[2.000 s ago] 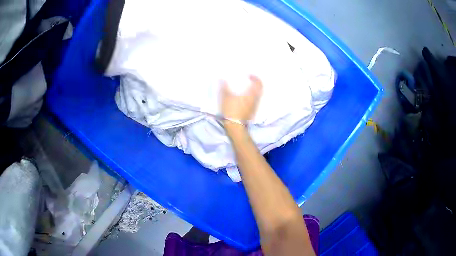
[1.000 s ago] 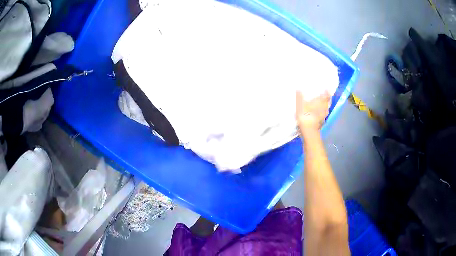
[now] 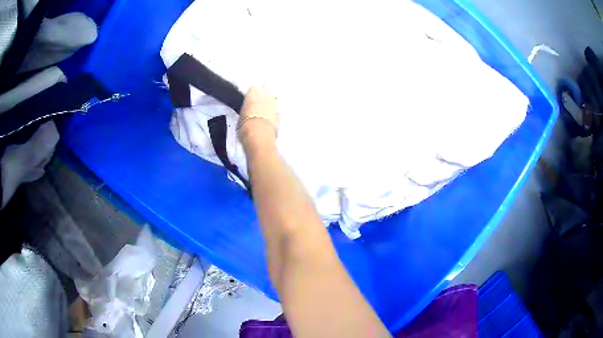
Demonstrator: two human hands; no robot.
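White trousers (image 3: 357,86), strongly overexposed, lie heaped in a large blue bin (image 3: 159,191). A dark brown waistband (image 3: 206,80) is bent at the heap's left side, and a second dark band (image 3: 219,137) hangs just below it. My right hand (image 3: 260,109), bare with a thin band at the wrist, is closed on the waistband's right end, over the white cloth. Its fingertips are washed out by glare. My left hand is not in view.
White and dark garments (image 3: 40,112) hang over the bin's left edge. Clear plastic and scraps (image 3: 125,284) lie lower left. Purple cloth (image 3: 449,313) and a blue plastic object (image 3: 506,310) are below. Dark garments (image 3: 575,218) lie at right.
My right hand has moved from the heap's right side to the waistband at left. The waistband is now bent upward, and the second dark band shows. The view has shifted.
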